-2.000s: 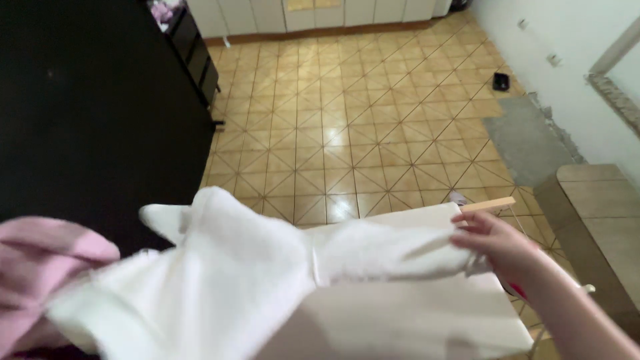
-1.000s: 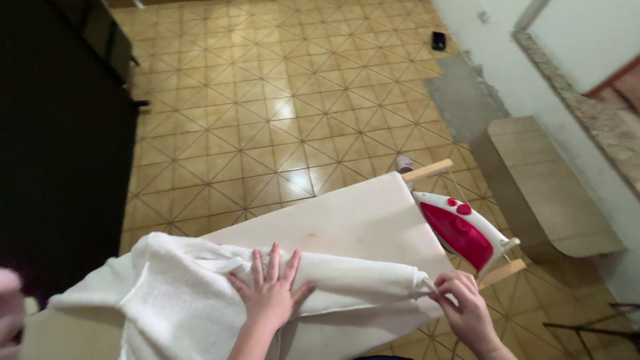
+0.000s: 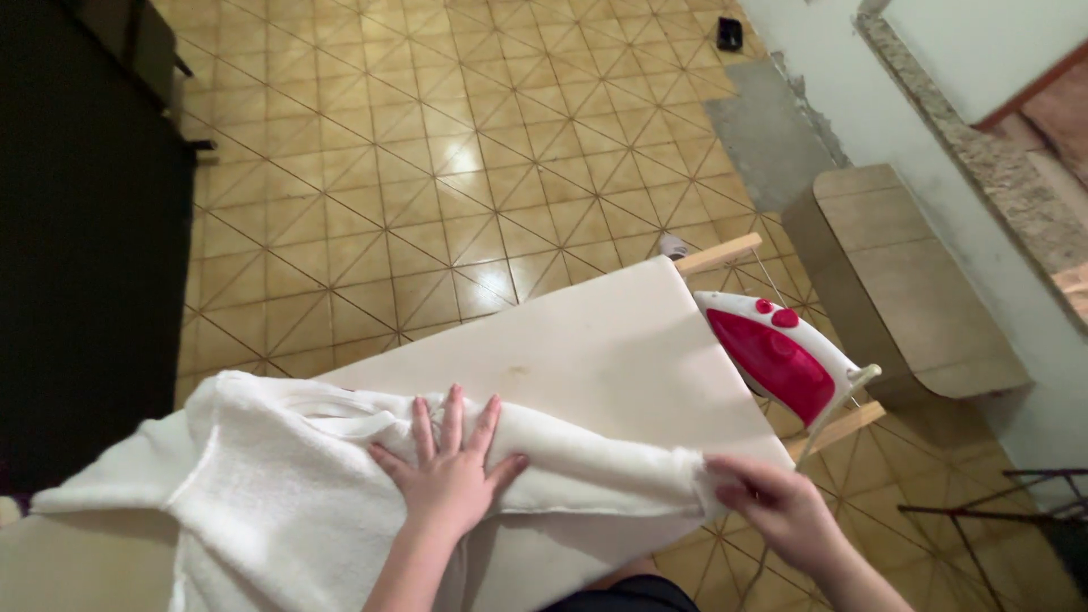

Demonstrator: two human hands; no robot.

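Note:
A white fleece garment lies over the pale ironing board, one sleeve stretched along it toward the narrow end. My left hand presses flat on the sleeve's upper part with the fingers spread. The cuff at the sleeve's end is pinched in my right hand, just at the board's right edge. Beyond that edge, a red and white clothes iron rests on the wooden-ended iron rest, its cord running down past my right wrist.
Below the board spreads a tiled floor. A dark piece of furniture stands at the left. On the right are a beige box-like unit by the wall and a dark metal frame. A small black object lies farther off.
Two seconds ago the garment was blurred and lifted, its sleeve end in my right hand. It now lies on the board, and my left hand has come onto the sleeve.

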